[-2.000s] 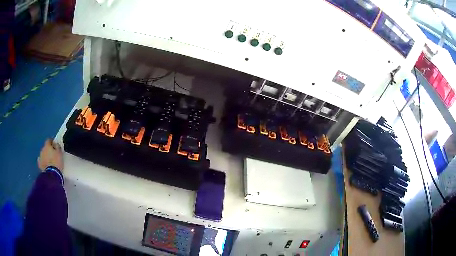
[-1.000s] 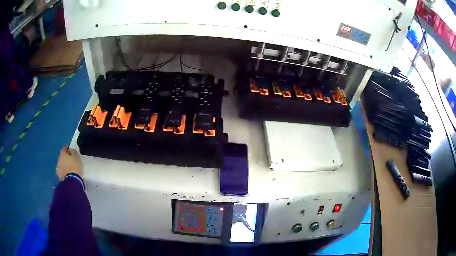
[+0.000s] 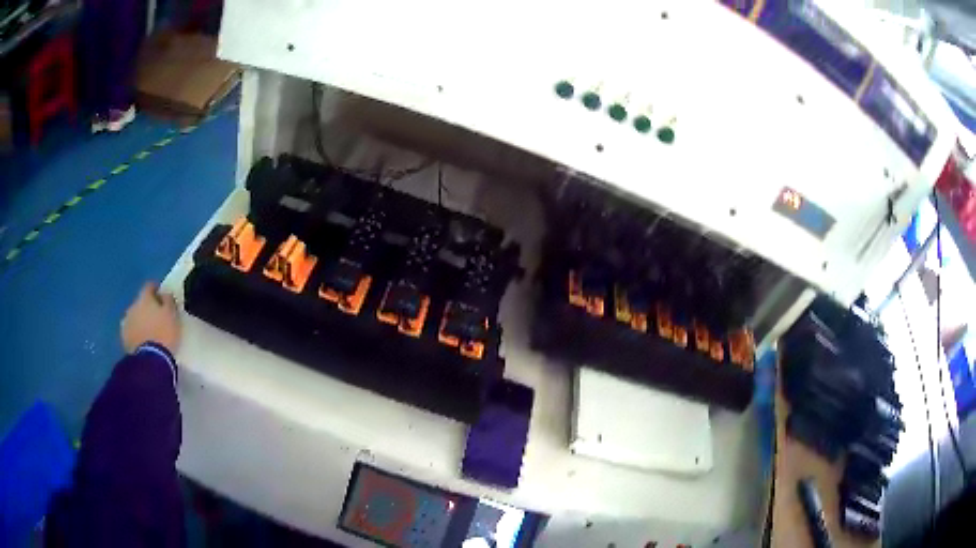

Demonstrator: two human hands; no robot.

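Observation:
My left hand rests on the left edge of the white test machine, fingers partly hidden at the edge. My right hand is not in view. The left fixture base carries orange nests; remote controls sit in the three nests to the right, and the two leftmost orange nests are without remotes. The right fixture base also carries orange nests; this area is dark and blurred.
A smartphone and a white plate lie on the machine's front surface. A control panel is below. Dark remotes are heaped on a brown board at right. A person's legs are at upper left.
The camera view has shifted and tilted. The pale metal frame behind the right fixture, clear before, is no longer distinct. My left hand stays at the machine's left edge.

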